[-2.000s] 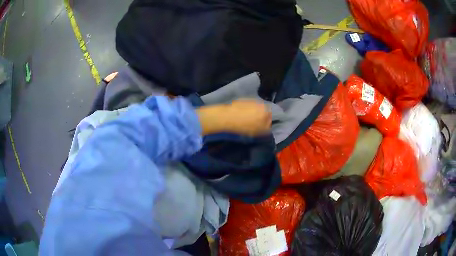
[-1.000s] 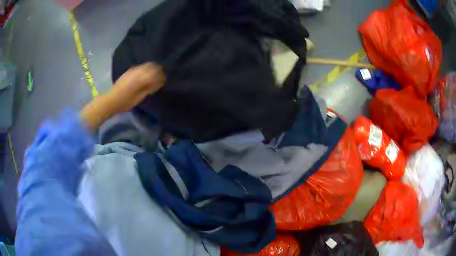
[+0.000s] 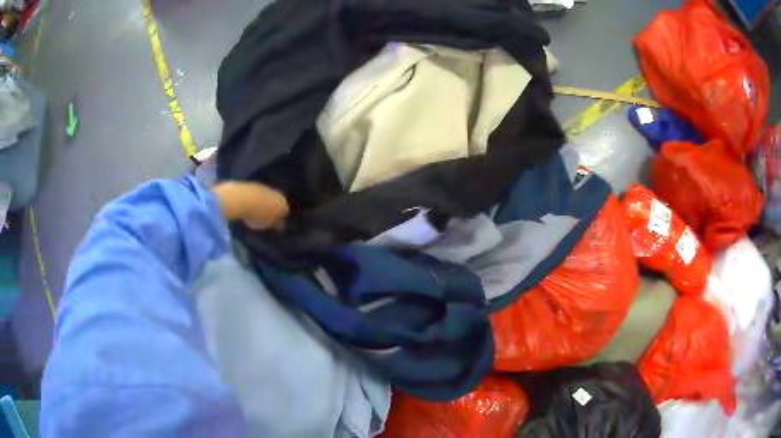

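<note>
A large heap of black fabric [image 3: 283, 85] lies in front of me, folded open around a thick beige cloth bundle [image 3: 415, 111]. My left hand [image 3: 253, 205], slightly blurred, is closed on the black fabric's lower left edge; its fingertips are hidden. Navy fabric [image 3: 402, 316] lies in folds below the black, with grey cloth [image 3: 522, 248] beside it. Light blue-grey fabric [image 3: 265, 342] hangs at the lower left, partly behind my blue sleeve. My right hand is not in view.
Red plastic bags [image 3: 569, 291] with white labels are piled at the right. A black plastic bag [image 3: 591, 402] lies at the bottom, white bags [image 3: 741, 282] at the far right. The grey floor [image 3: 103, 51] has yellow tape lines.
My left hand moved from over the navy fabric to the black fabric's left edge, then lower. The black fabric has been opened, and much more beige cloth shows.
</note>
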